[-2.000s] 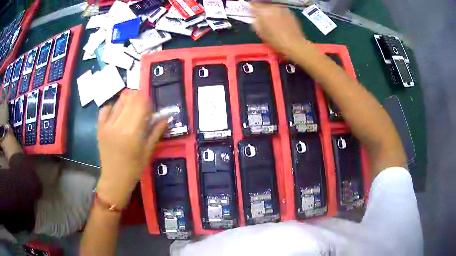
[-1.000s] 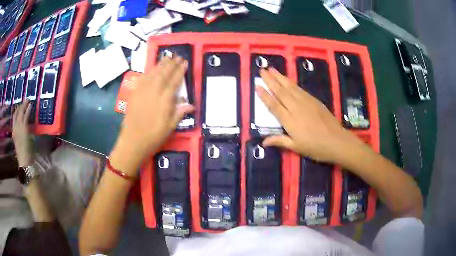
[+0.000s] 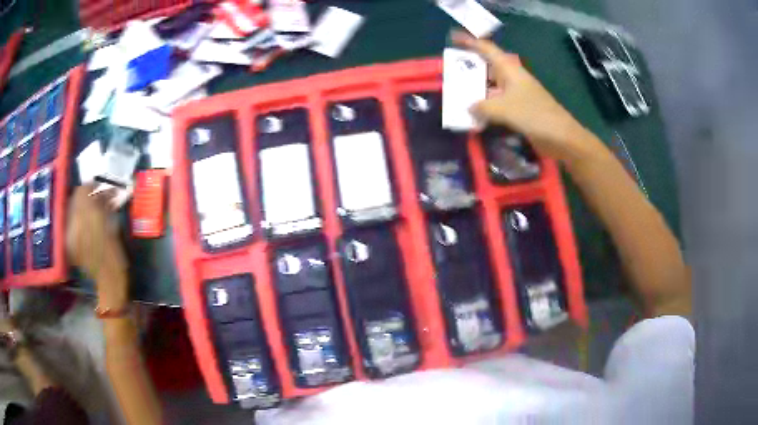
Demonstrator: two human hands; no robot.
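Observation:
A red phone tray [image 3: 204, 264] holds two rows of phones, backs up with covers off. The three back-row phones at the left hold white batteries, such as this test battery [image 3: 287, 187]. The fourth back-row phone [image 3: 435, 153] shows an empty battery bay. My right hand [image 3: 519, 100] grips a white battery [image 3: 463, 90] above the tray's back edge, near the fourth and fifth slots. My left hand [image 3: 98, 228] is blurred at the left, by the white batteries; its fingers and whether it holds anything are unclear.
A loose pile of batteries [image 3: 195, 76] lies behind the tray, with a red battery [image 3: 150, 203] at its left side. Another phone tray [image 3: 62, 178] stands at the left, with a person's hand below it. Spare phones [image 3: 611, 66] lie at the back right.
The first back-row phone's battery is now uncovered. My left hand has moved left off the tray. My right hand has left the third phone and now holds a battery farther right. The view has shifted.

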